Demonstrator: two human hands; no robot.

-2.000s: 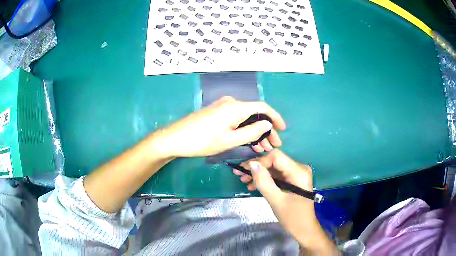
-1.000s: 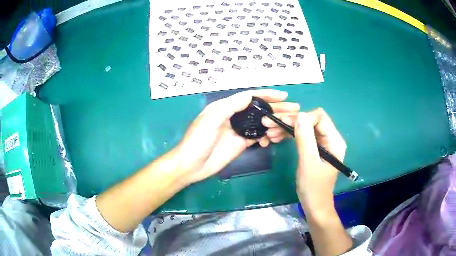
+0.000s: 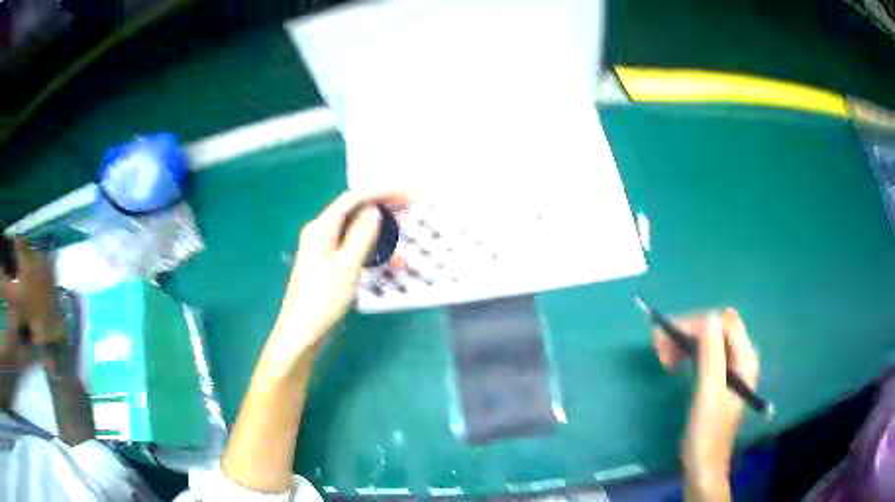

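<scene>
My left hand [image 3: 329,257] holds the round black housing [image 3: 383,235] by its edge, over the left part of the white backing sheet [image 3: 550,167]. Small dark adhesive pieces [image 3: 422,232] show blurred on the sheet just right of that hand; much of the sheet looks plain white. My right hand [image 3: 711,353] holds the dark tweezers [image 3: 687,345] at the right, over the green bench, with the pale tip pointing up and left, away from the housing. The image is blurred, so whether the prongs are apart cannot be told.
The black pad [image 3: 500,373] lies below the sheet. A small white stick [image 3: 644,231] lies by the sheet's right edge. The green carton [image 3: 137,358] and a blue item [image 3: 144,175] with clear plastic are at left. Another person's hands [image 3: 37,304] show at far left, a pink sleeve [image 3: 868,456] at lower right.
My left hand has carried the housing up and left over the sheet. My right hand with the tweezers has moved away to the right. The view has shifted, showing more beyond the bench.
</scene>
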